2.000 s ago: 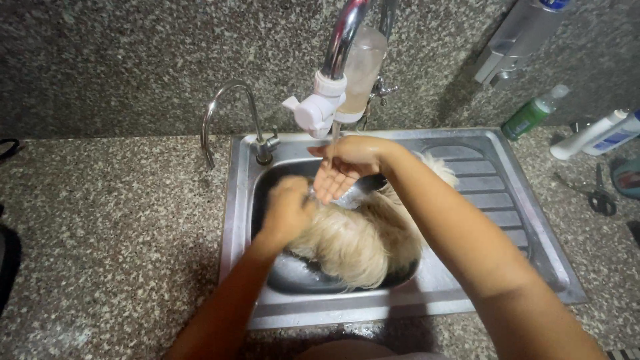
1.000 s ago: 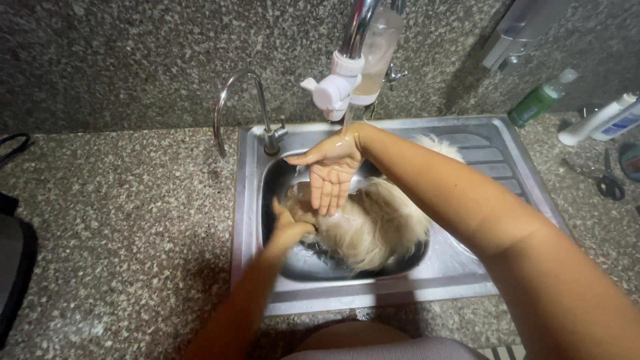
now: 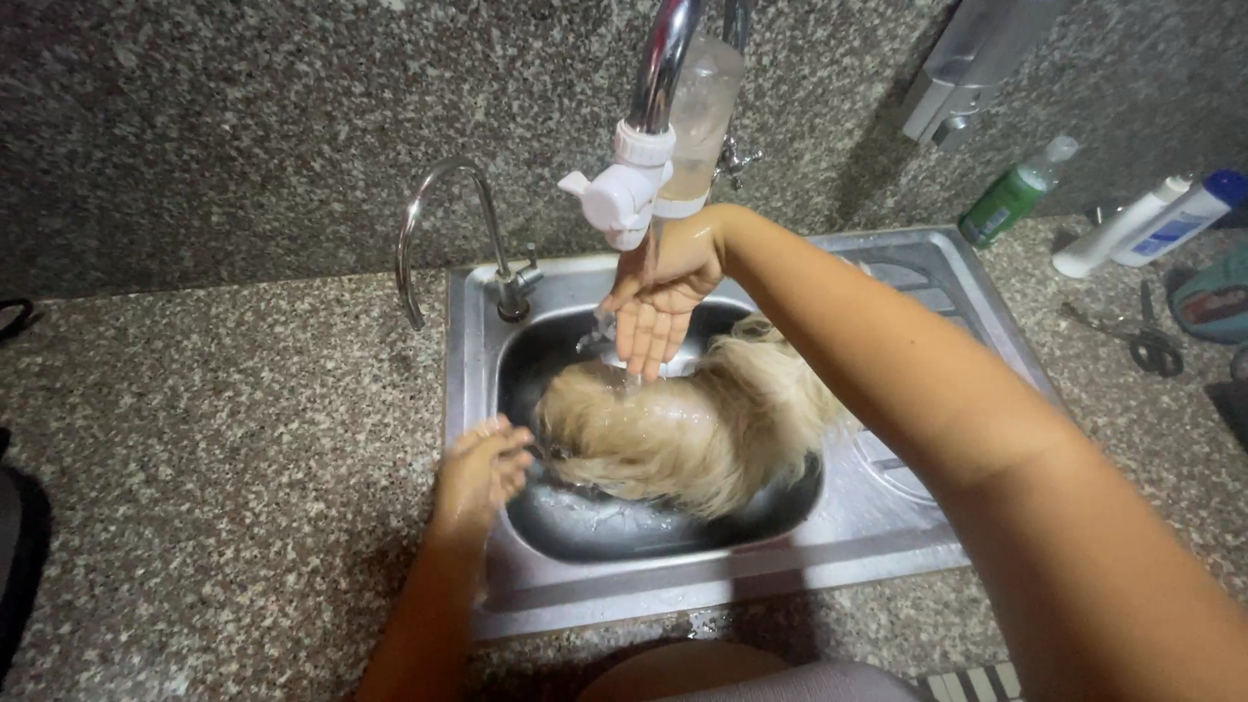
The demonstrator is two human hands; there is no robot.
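A small long-haired, cream-coloured dog [image 3: 673, 429] stands wet in a stainless steel sink [image 3: 624, 556], its head end toward the drainboard and partly hidden by my right arm. Under the white faucet attachment [image 3: 624, 190], my right hand [image 3: 663, 302] is cupped palm up with nothing in it; water runs over it onto the dog's back. My left hand [image 3: 487, 468] is at the sink's left rim, beside the dog but apart from it, fingers spread and empty, slightly blurred.
A slim curved tap [image 3: 453, 171] rises at the sink's back left corner. Behind the faucet hangs a clear bottle [image 3: 702, 117]. On the granite counter at right are a green bottle [image 3: 1009, 200], white bottles [image 3: 1121, 229], scissors [image 3: 1155, 351] and a teal container [image 3: 1214, 297].
My left hand has moved left, away from the dog's rear, to the sink's left rim. My right hand stays under the running water.
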